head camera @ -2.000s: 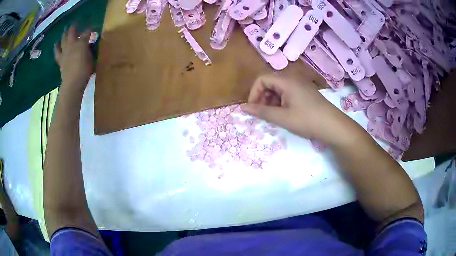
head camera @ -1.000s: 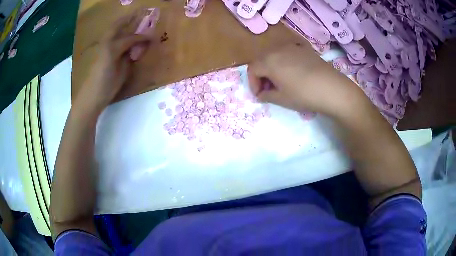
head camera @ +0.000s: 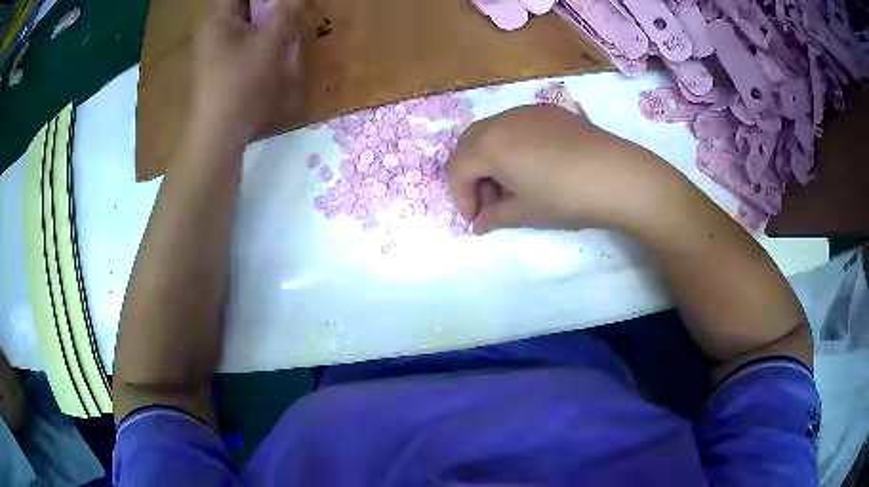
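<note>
My left hand is at the top left over the brown board, blurred, with a small pink tab at its fingertips near the top edge. My right hand is curled at the right side of the loose heap of small pink discs on the white surface. Its fingertips point down and left; whether they hold anything is hidden. The large pile of pink tabs lies at the upper right, some with dark holes and printed marks.
The brown board lies beyond the white surface. Yellow strips with black lines run down the left. Green covering with stray pink bits is at upper left. A whitish plastic bag is at lower right.
My left hand moved from the green covering onto the board, then farther up and right. My right hand moved down beside the discs. The view has shifted, so board and pile sit higher.
</note>
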